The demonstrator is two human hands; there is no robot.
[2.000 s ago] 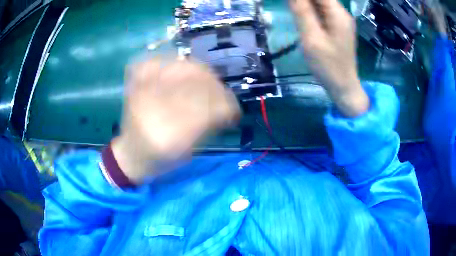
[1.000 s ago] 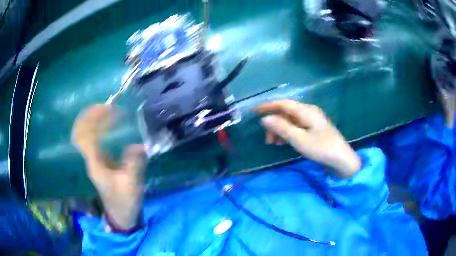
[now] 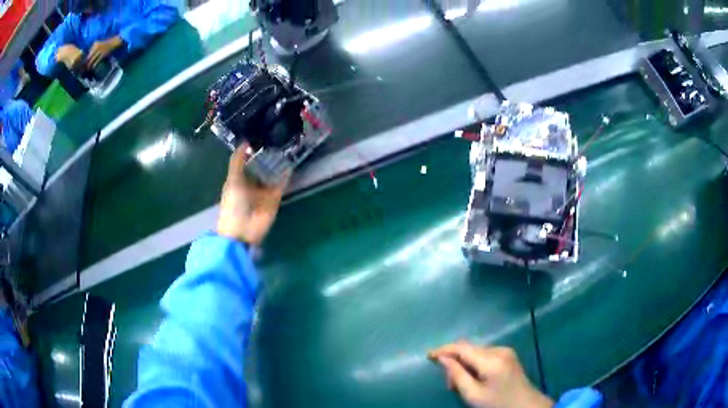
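A device unit (image 3: 275,111) with a black core and a red lead at its right side sits across the metal strip of the line at upper left. My left hand (image 3: 254,199) is at its near edge, fingers on the pale base; the fingertips are partly hidden. A second device unit (image 3: 528,187) lies on the green bench at right, with a pale blue board at its far end, a smooth grey-black top and thin leads at its right side. My right hand (image 3: 487,374) is low in the picture, thumb and fingertips together, with nothing clearly visible in them.
A metal strip (image 3: 367,151) crosses behind the second unit. Another unit (image 3: 295,20) stands beyond it. A grey box with black parts (image 3: 677,84) lies at far right. Black strips (image 3: 97,351) lie at lower left. Another person's hands (image 3: 88,60) work at upper left.
The view has swung towards the far line. My left hand has reached forward to a unit on the strip. My right hand is now low in the picture, away from the units.
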